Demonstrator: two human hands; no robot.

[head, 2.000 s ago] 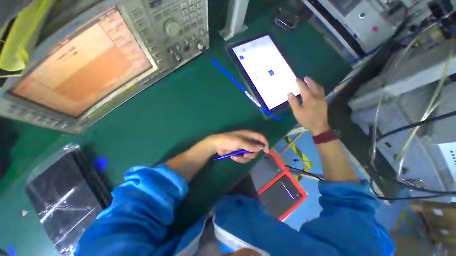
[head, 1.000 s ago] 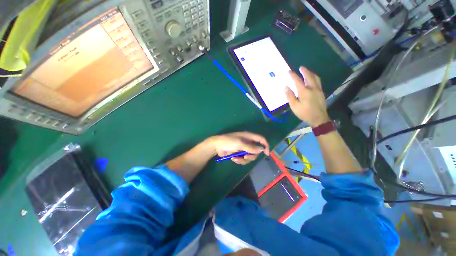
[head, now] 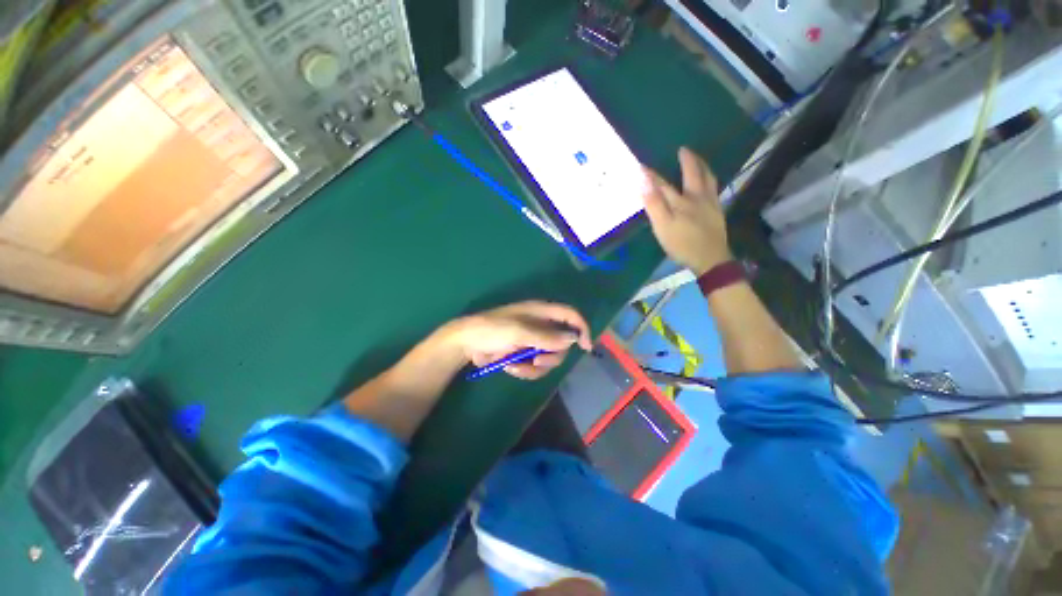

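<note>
A tablet [head: 565, 157] with a bright white screen and black border lies on the green mat, right of the test instrument [head: 250, 151]. A bright blue cable [head: 483, 177] runs from the instrument's front connector to the tablet's near edge. My right hand [head: 689, 221] is at the tablet's right edge, fingers apart, holding nothing; whether a fingertip touches the screen is hard to tell. My left hand [head: 521, 338] rests over the mat near the bench edge and holds a thin dark-blue pen [head: 503, 364].
Bagged dark tablets [head: 117, 495] lie at the lower left. A metal post [head: 480, 41] stands behind the tablet, with a small black block [head: 604, 26] beyond it. A red-framed rack [head: 638, 425] is below the bench edge. Grey cabinets [head: 932, 274] with hanging cables are at right.
The whole view has shifted, so the bench things sit further left and slightly higher. My right hand's fingers have spread at the tablet's edge. My left hand still holds the pen.
</note>
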